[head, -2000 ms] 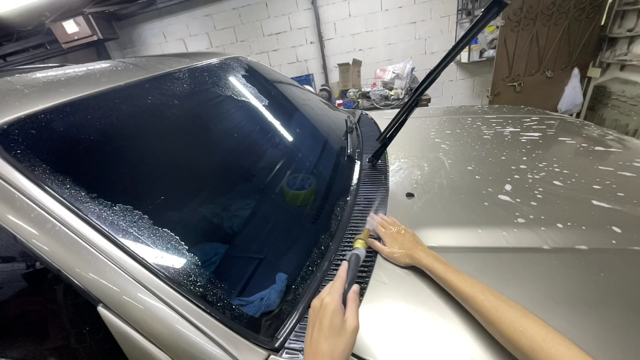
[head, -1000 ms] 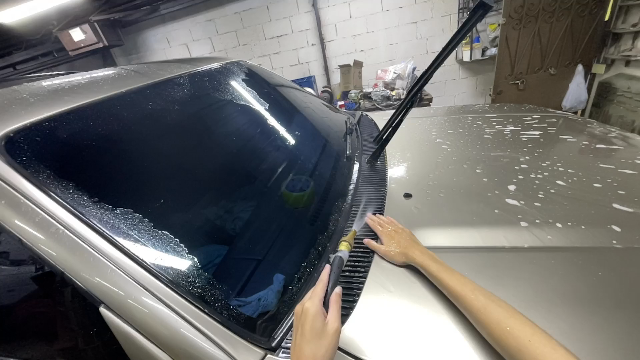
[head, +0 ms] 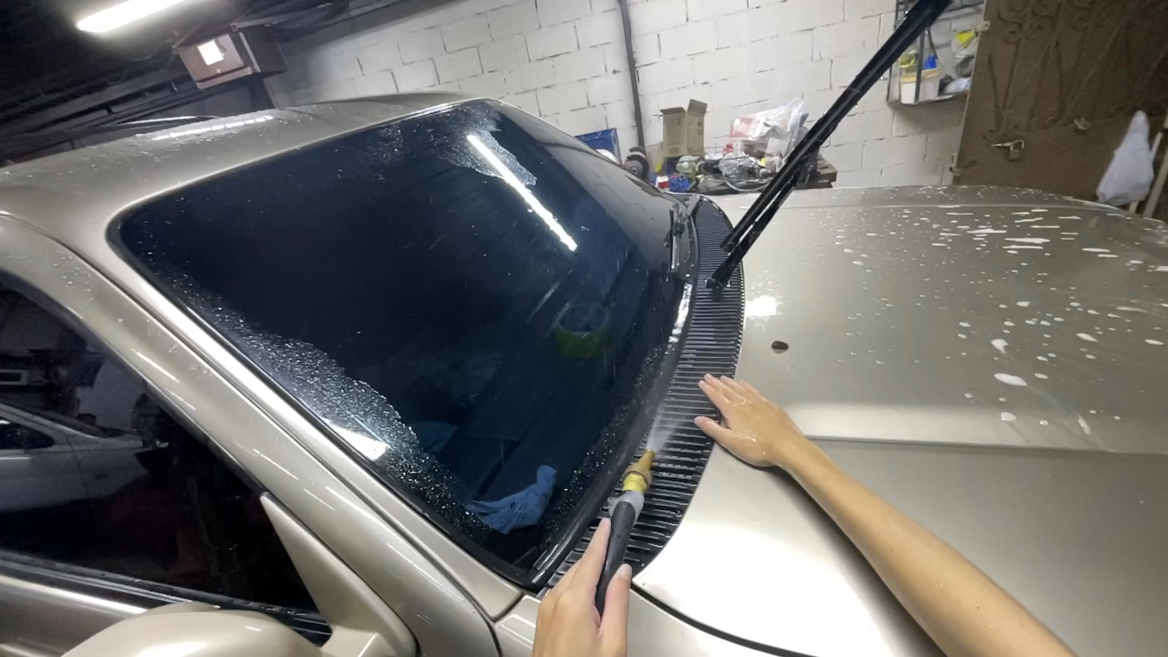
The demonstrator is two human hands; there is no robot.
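My left hand (head: 584, 598), at the bottom centre, grips a black-handled spray nozzle (head: 637, 476) with a yellow-brass tip. A fine spray leaves the tip over the black slatted cowl grille (head: 698, 333) at the base of the car's windshield (head: 392, 265). My right hand (head: 748, 422) lies palm down across the grille's edge and the metallic beige hood (head: 876, 383), its fingers spread and wet, holding nothing. The nozzle tip is to the lower left of its fingers, apart from them. A raised black wiper arm (head: 812, 151) stands up from the grille beyond both hands.
Water beads cover parts of the windshield, and white foam spots dot the hood. A side mirror (head: 196, 634) juts out at lower left. A cluttered bench with a cardboard box (head: 684, 130) stands by the white block wall. A brown metal door (head: 1058, 100) is at back right.
The nozzle in my left hand has shifted away from my right fingers, toward the windshield's lower edge. My right hand stays at about the same place on the hood's edge.
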